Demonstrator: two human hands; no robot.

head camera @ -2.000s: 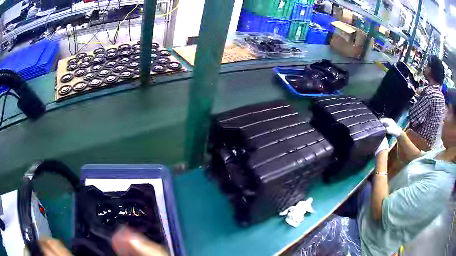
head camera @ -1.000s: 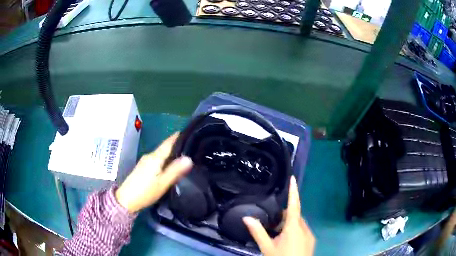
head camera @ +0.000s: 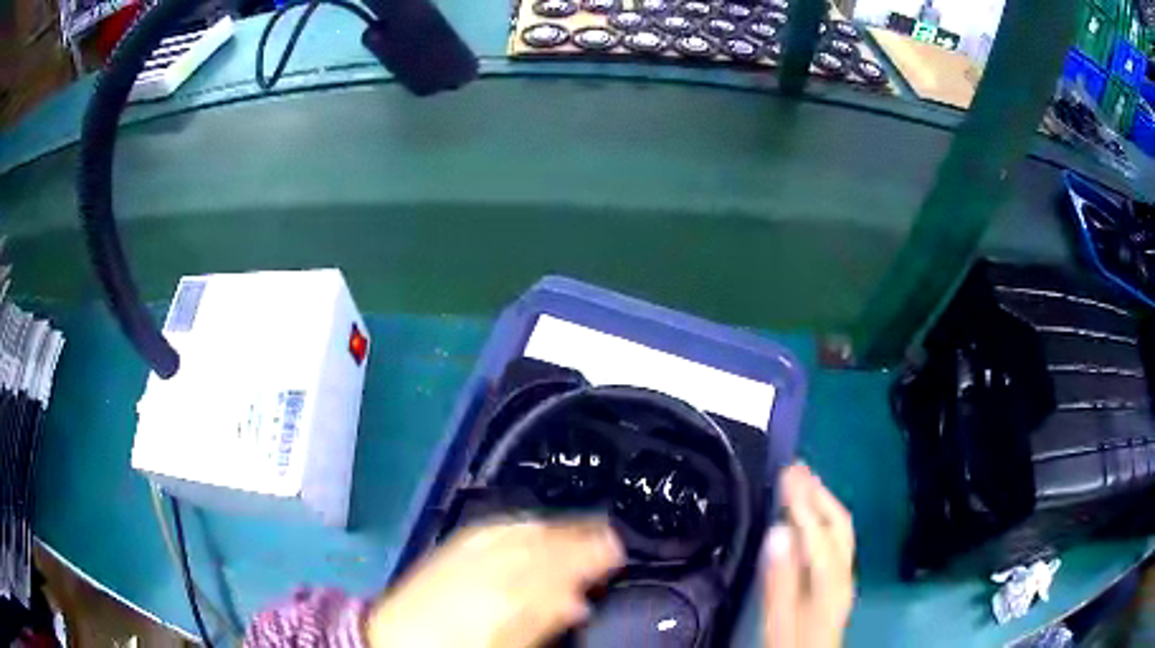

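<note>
Black over-ear headphones (head camera: 646, 395) lie in a glossy black blister tray (head camera: 545, 377), headband towards the far end. Two shiny bumps show inside the band. One round ear cup shows near the bottom edge; the other is hidden. The tray sits in a blue-grey tote tray (head camera: 608, 301), with a white sheet (head camera: 659, 361) showing at its far end. My left hand (head camera: 507, 576), blurred, lies over the left ear-cup area; its grip cannot be told. My right hand (head camera: 811, 557) is upright at the tote's right side, cut off below; whether it holds the rim is unclear.
A white box unit (head camera: 253, 392) with a red switch and a black flexible hose (head camera: 101, 215) stand left. Stacked blister trays (head camera: 1051, 405) and a crumpled white scrap (head camera: 1023, 589) lie right. A green post (head camera: 950, 215) rises beside the conveyor belt (head camera: 570, 190).
The headphones have gone from between both hands down into the tray. My left hand has moved right across the ear cups; my right hand has shifted right to the tote's side.
</note>
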